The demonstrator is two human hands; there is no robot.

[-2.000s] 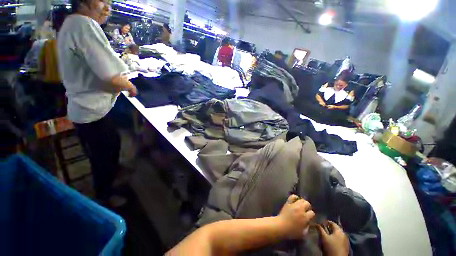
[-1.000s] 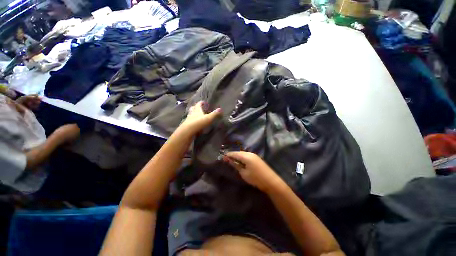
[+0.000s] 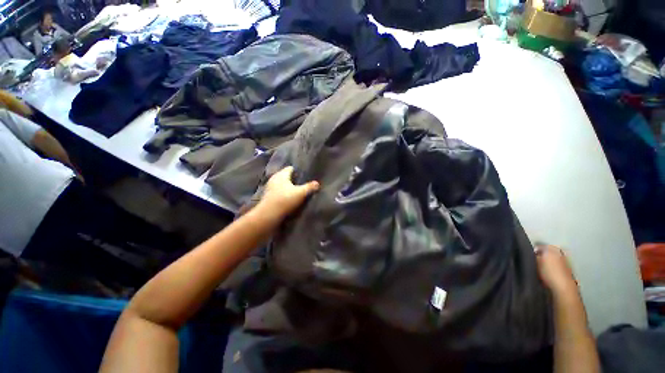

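A dark grey-brown garment [image 3: 430, 218] with a shiny lining side up and a small white label [image 3: 438, 298] is bunched over the near end of the white table. My left hand [image 3: 286, 194] grips a fold of its matt cloth on the left, with the thumb on top. My right hand [image 3: 558, 268] is at the garment's right edge, above the table; its fingers are partly hidden, so its hold is unclear. A second grey-brown garment [image 3: 270, 91] lies just beyond, its sleeves towards the left.
The white table [image 3: 576, 175] curves down the right. Navy garments [image 3: 131, 84] and white garments lie farther off. A person in a white top [image 3: 29, 175] stands at left. A blue bin [image 3: 65, 320] is at lower left. A cardboard box [image 3: 547, 22] and bagged items are at upper right.
The view has tilted down onto the garment, which now lies with its lining exposed. My right hand has moved from the garment's middle out to its right edge. My left hand stays at the left fold.
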